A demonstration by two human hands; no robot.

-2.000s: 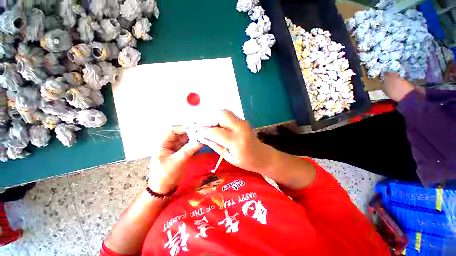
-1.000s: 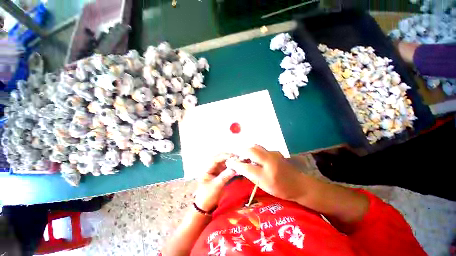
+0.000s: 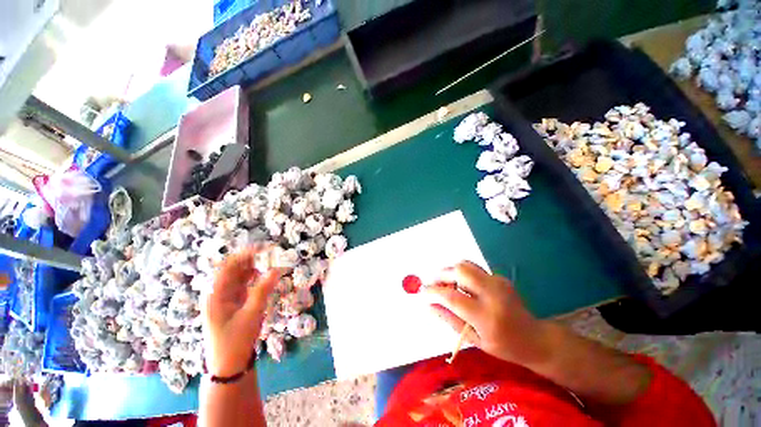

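Observation:
My left hand is raised over the large pile of ruffled grey-white ornaments. A pale piece shows at its fingertips, but whether it is gripped or lies in the pile is unclear. My right hand holds a thin pale stick over the white sheet. Its fingertips are close beside the round red spot on the sheet; the stick's working end is hidden or too small to see.
A small ornament cluster lies between the sheet and the black tray of white-yellow pieces. A bluish-white pile is far right. Beyond are a mauve bin, a blue tray and an empty dark tray.
My hands were together at the sheet's near edge. They have separated: the left has moved left over the large pile, the right forward to the red spot. The view has shifted left and farther out.

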